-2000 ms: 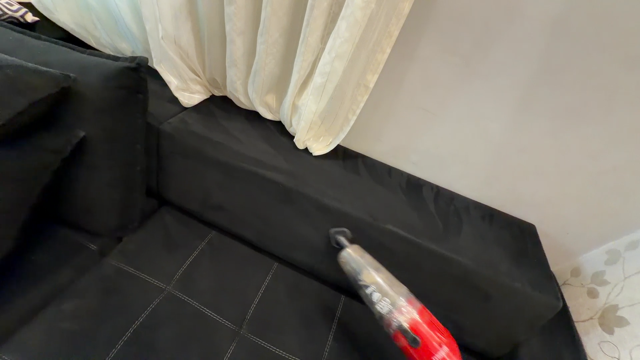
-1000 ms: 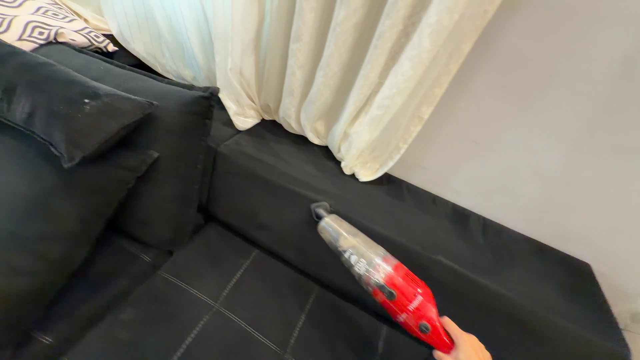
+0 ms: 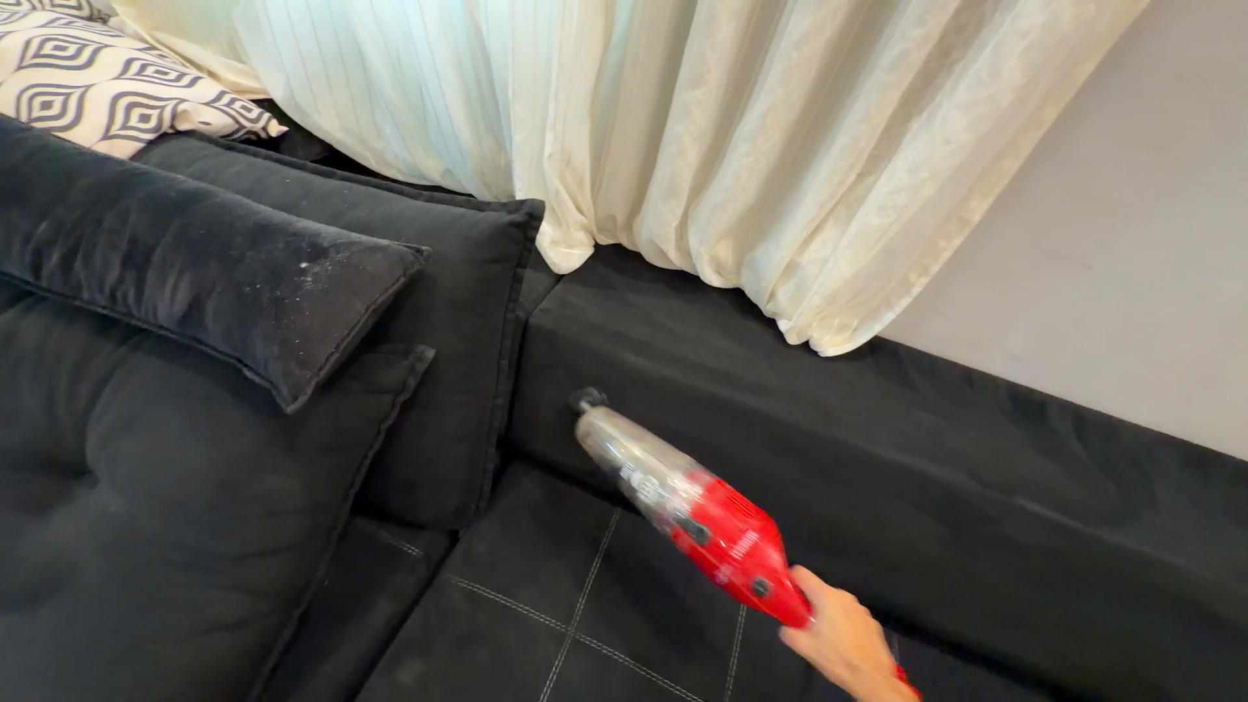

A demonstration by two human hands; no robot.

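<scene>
My right hand (image 3: 843,634), at the lower right, is closed around the handle of a red handheld vacuum cleaner (image 3: 736,541) with a clear dust container. Its small black nozzle (image 3: 588,400) is at the inner side of the black sofa armrest (image 3: 682,351), near the sofa's inner corner; whether it touches the fabric cannot be told. Below the vacuum lies the black seat cushion (image 3: 526,575) with white double stitching. My left hand is out of view.
Black back cushions (image 3: 195,507) and a dark velvet pillow (image 3: 224,263) with pale specks fill the left. Behind them lies a patterned pillow (image 3: 127,83). A cream curtain (image 3: 780,146) hangs down onto the armrest, beside a pale wall (image 3: 1121,244).
The vacuum has moved left along the armrest, closer to the back cushions. More of my right hand shows now. The view has shifted toward the cushions.
</scene>
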